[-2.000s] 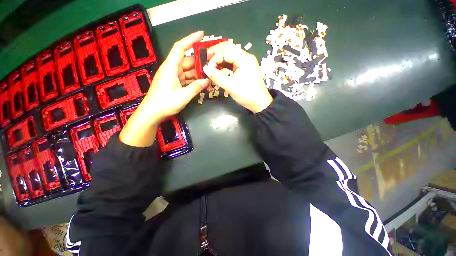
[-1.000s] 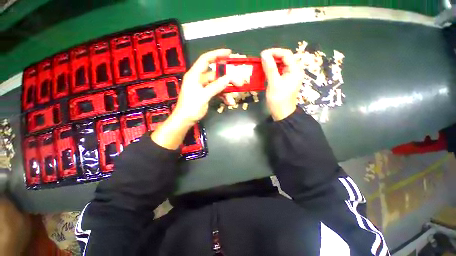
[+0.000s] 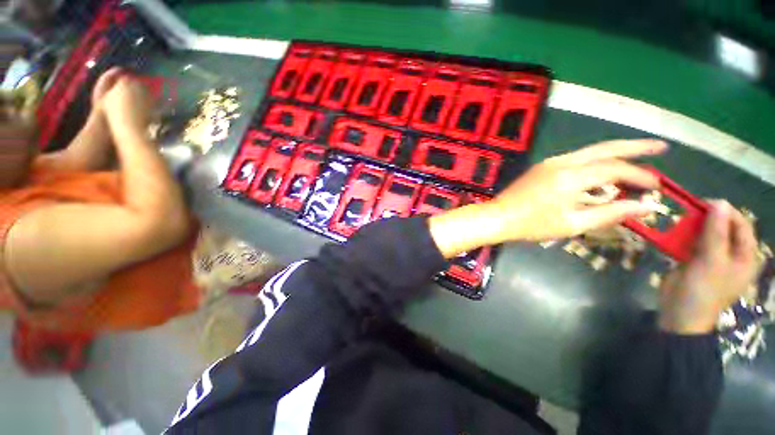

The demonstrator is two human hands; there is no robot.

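A red plastic housing (image 3: 690, 236) is held tilted above the bench at the right. My right hand (image 3: 718, 263) grips its right end. My left hand (image 3: 561, 197) is at its left end, fingers and thumb around the frame, index finger stretched out. Pale bits show at the window beside my left fingertips; whether they are in the housing or behind it is unclear. Small cream pieces (image 3: 599, 253) lie beneath my hands. A looser mixed heap (image 3: 746, 327) is partly hidden behind my right hand. The black tray (image 3: 327, 194) holds red housings, with one glossy pocket empty.
A person in orange (image 3: 102, 246) sits at the left, arms over the bench, a pale heap (image 3: 212, 119) beside their hands. More red parts (image 3: 81, 64) stand at the upper left. A pale edge strip (image 3: 646, 113) and green surface (image 3: 408, 21) run beyond the tray.
The view has swung left, bringing the person in orange into sight. The housing stays in my hands and now tilts down to the right. My left index finger has stretched out.
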